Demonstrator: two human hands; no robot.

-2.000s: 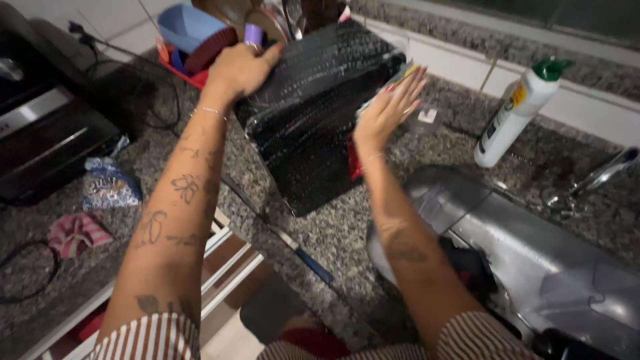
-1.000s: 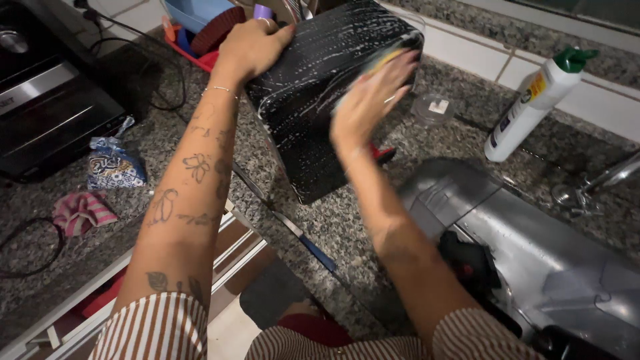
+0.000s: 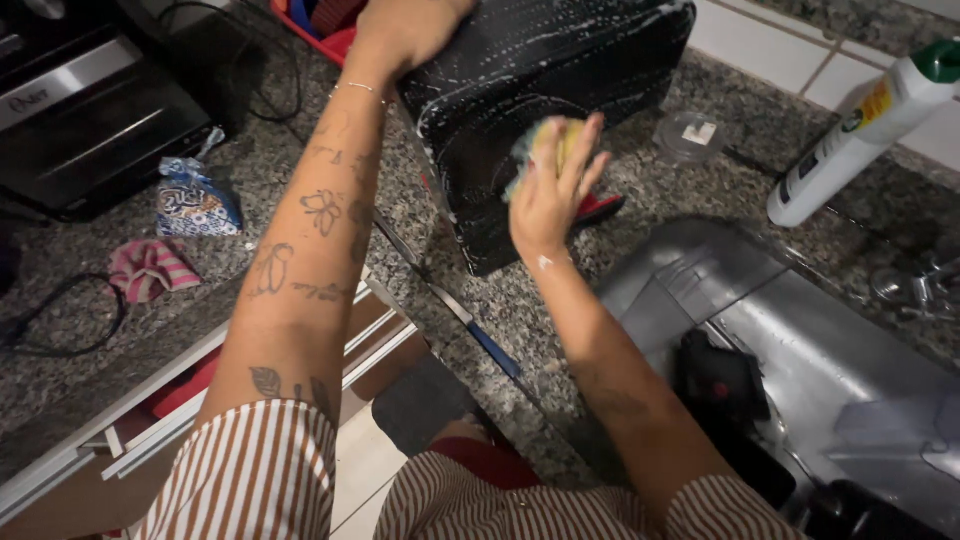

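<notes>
A black box-shaped appliance part (image 3: 480, 172), streaked with white suds, stands tilted on the granite counter. My left hand (image 3: 412, 30) grips its upper left edge; the fingertips are partly cut off by the frame. Pressed flat against the soapy front face, my right hand (image 3: 553, 176) holds a yellow and green sponge (image 3: 559, 142) under its fingers. Something red and black (image 3: 598, 208) lies on the counter by the right wrist, partly behind the hand. A blue-handled knife (image 3: 491, 349) rests on the counter below the black object.
On the right are a steel sink (image 3: 810, 337) with black items in it, a white spray bottle (image 3: 847, 142) with a green cap, and a clear round lid (image 3: 688, 137). To the left sit a black Oster oven (image 3: 75, 112), a blue snack bag (image 3: 196, 199), a striped cloth (image 3: 154, 270) and an open drawer (image 3: 172, 405).
My right hand has slid with the sponge down the black face from its upper right side. My left hand remains on the top edge. The view has moved closer.
</notes>
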